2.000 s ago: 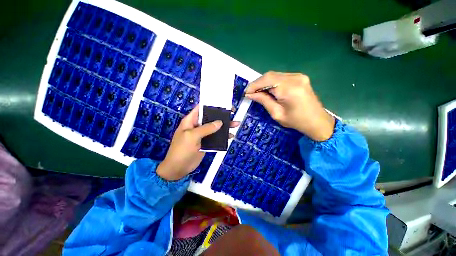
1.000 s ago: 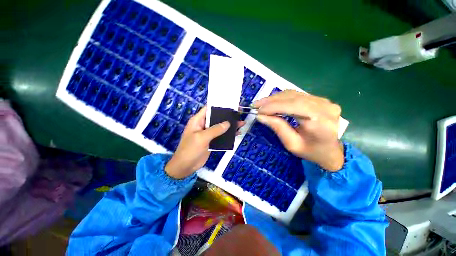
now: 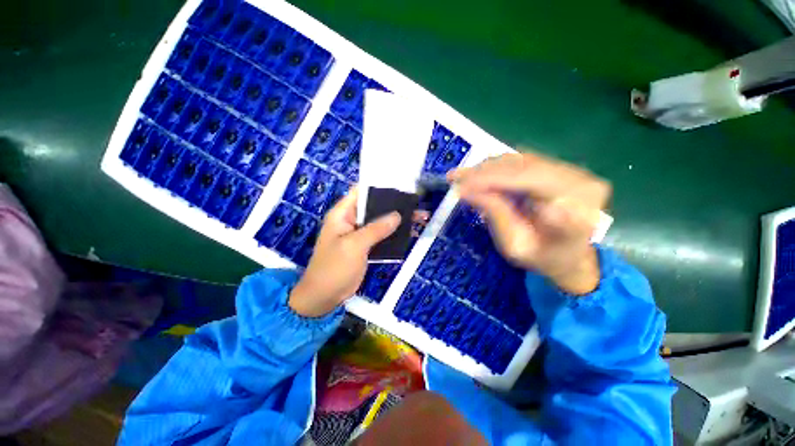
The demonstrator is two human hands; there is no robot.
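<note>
My left hand [image 3: 340, 248] holds an adhesive sheet [image 3: 394, 139] over the middle of the component tray [image 3: 288, 144]. The sheet's white bare part points away from me; its black part lies under my thumb. My right hand [image 3: 540, 213] is blurred, just right of the sheet, with thumb and fingers pinched. The tweezers [image 3: 433, 184] show only as a faint blur between its fingertips and the sheet's edge. Whether they hold a piece cannot be seen. The tray has blue blocks with rows of small dark-centred components, divided by white bars. My hands and the sheet hide part of it.
The tray rests on a shiny green surface [image 3: 558, 96]. A white fitting [image 3: 697, 97] is at the upper right. A second blue and white tray [image 3: 778, 279] is cut off by the right edge. Grey-white equipment [image 3: 723, 370] is at the lower right. A person's pink sleeve [image 3: 30, 322] is at the left.
Over the two seconds, the tray and both hands have shifted right in view. My right hand first had the tweezers over the tray, then brought them to the sheet's edge; now it is blurred slightly farther right.
</note>
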